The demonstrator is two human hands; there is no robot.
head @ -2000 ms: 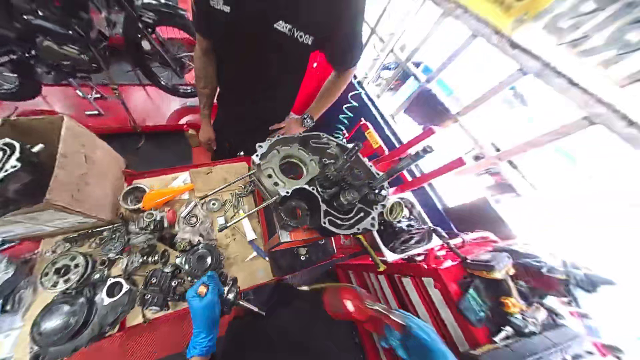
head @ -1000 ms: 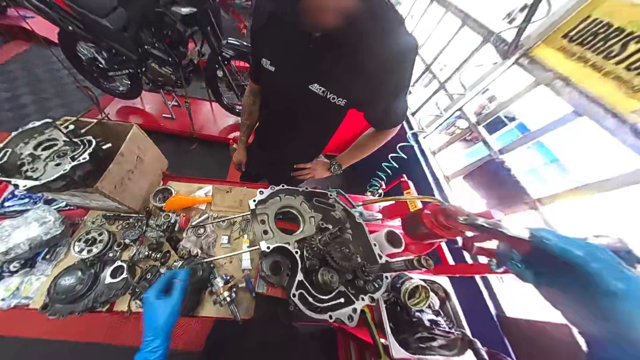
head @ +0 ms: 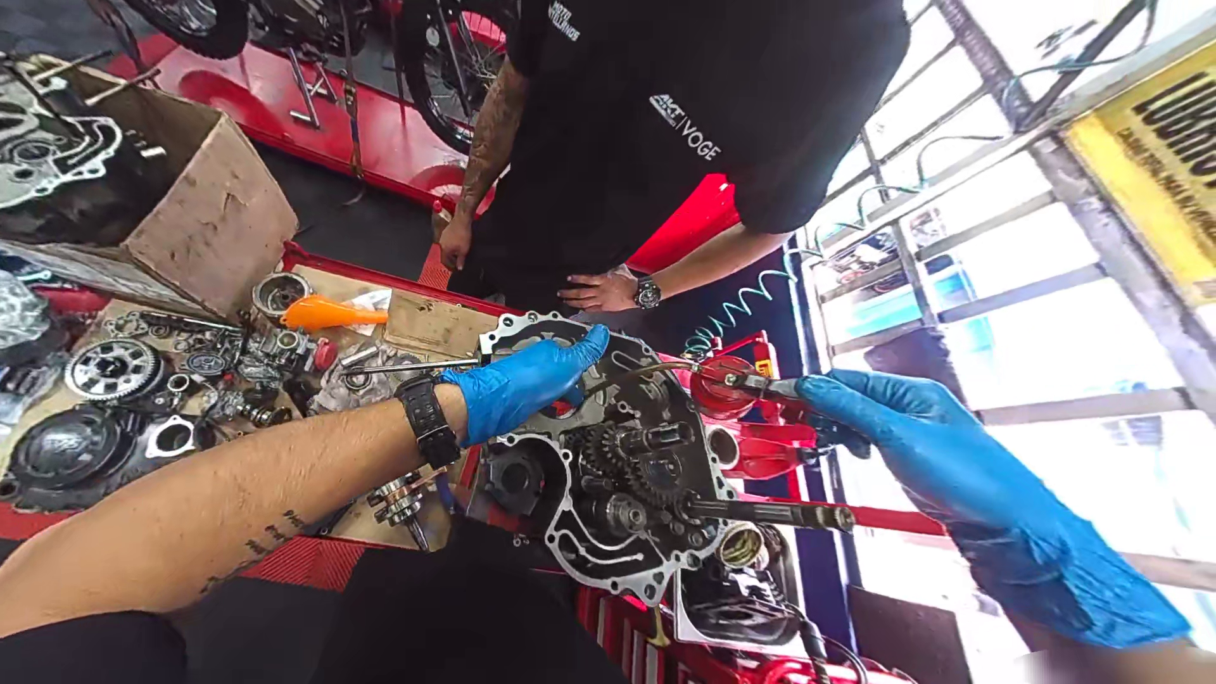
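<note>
An engine crankcase half with exposed gears and a protruding shaft lies at the bench's right end. My left hand, in a blue glove, rests over the upper left of the casing, thumb extended; its other fingers are partly hidden, so a hold cannot be told. My right hand, also gloved, grips the dark handle of an oil can with a red round body. The can's thin spout points left across the casing, its tip near my left fingers.
Gears, a black engine cover and an orange funnel lie on the left of the bench. Behind them stands a cardboard box with another casing. A co-worker stands across the bench. A tray of parts is below right.
My left hand has moved from the loose parts to the crankcase. The oil can, in my right hand, now has its spout over the casing. The view has shifted.
</note>
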